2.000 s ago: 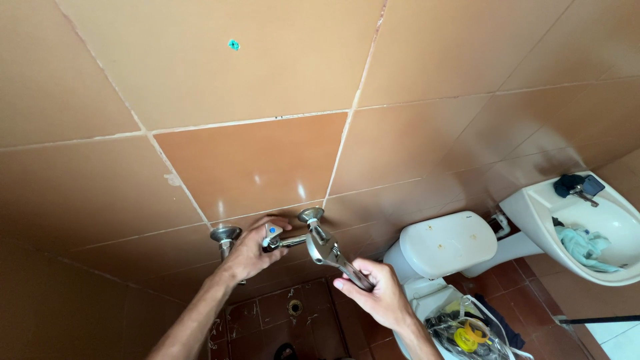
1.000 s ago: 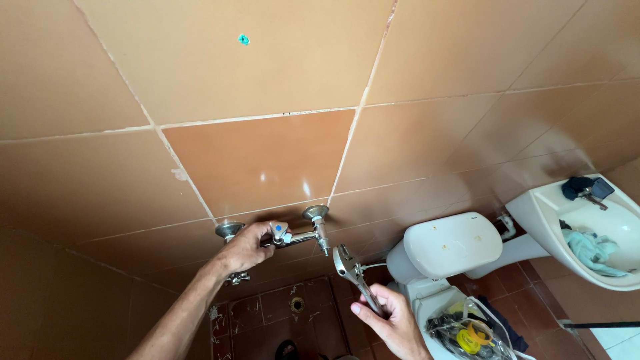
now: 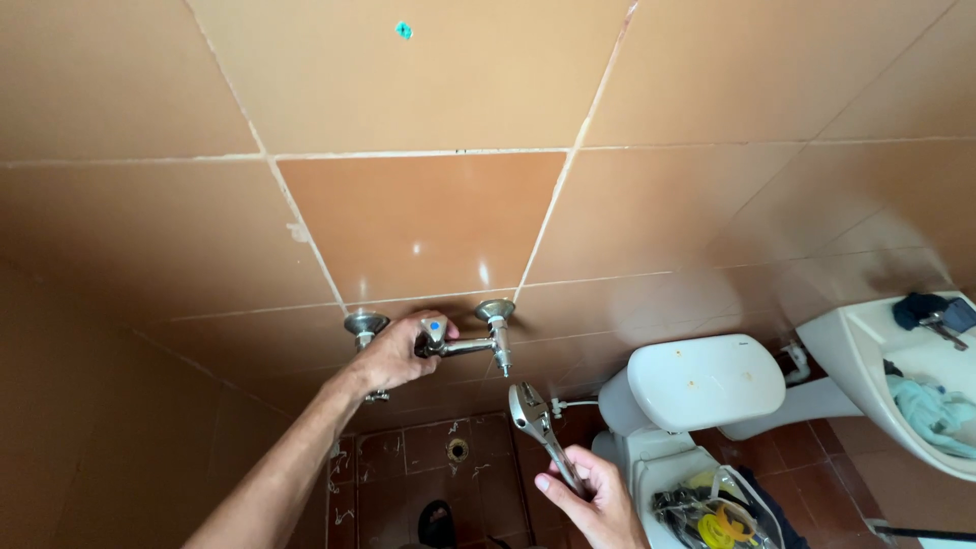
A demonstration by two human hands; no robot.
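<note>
A chrome wall-mounted shower mixer tap (image 3: 469,347) is joined to the tiled wall at two round flanges, the left (image 3: 367,323) and the right (image 3: 495,309). My left hand (image 3: 400,351) grips its middle, around a handle with a blue dot (image 3: 434,325). A bare threaded stem (image 3: 505,370) points down from the tap's right end. In my right hand (image 3: 595,496) is a chrome adjustable wrench (image 3: 537,419), its jaws below the stem and apart from it.
To the right stand a white toilet (image 3: 705,381), with a clear bag of items (image 3: 717,518) on it, and a washbasin (image 3: 846,343) holding a pale green cloth (image 3: 930,412). A floor drain (image 3: 457,450) and a dark sandal (image 3: 436,524) are below.
The wrench in my right hand has come away from the right end of the tap and moved down and to the right. My left hand has stayed at the tap's middle.
</note>
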